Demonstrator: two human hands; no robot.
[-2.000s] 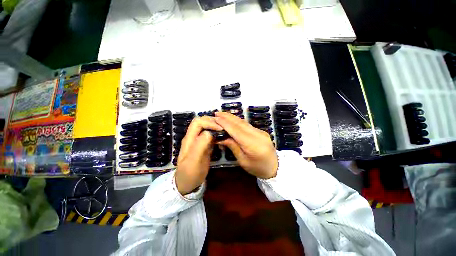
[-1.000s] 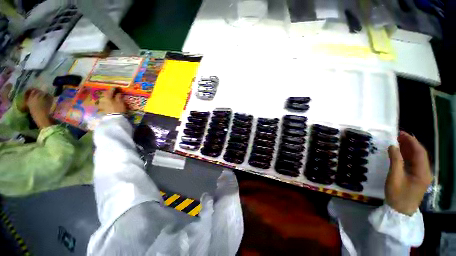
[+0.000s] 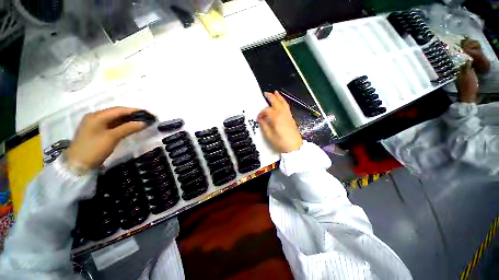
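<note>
The white tray [image 3: 219, 90] lies in front of me, with glossy black oval housings [image 3: 186, 164] in columns along its near side. My left hand [image 3: 98, 136] holds one black housing [image 3: 141, 116] between thumb and fingers over the tray's left part. One housing [image 3: 170, 125] lies just right of it, above a column. My right hand [image 3: 280, 123] is at the tray's right end, beside tiny black parts [image 3: 254, 127]; whether its fingertips hold anything is unclear. Silver-marked housings [image 3: 54, 150] are partly hidden behind my left hand.
Metallic tweezers [image 3: 301, 102] lie on the black surface right of the tray. A neighbouring white tray [image 3: 344, 60] holds black housings. Another person's hands [image 3: 468, 79] are at its far right. A yellow sheet [image 3: 24, 169] is at left; a clear round container [image 3: 79, 72] stands behind.
My left hand has come back from the printed sheet at left and now holds a black housing. My right hand has moved from the tray's right edge to the tiny parts. The view has turned right.
</note>
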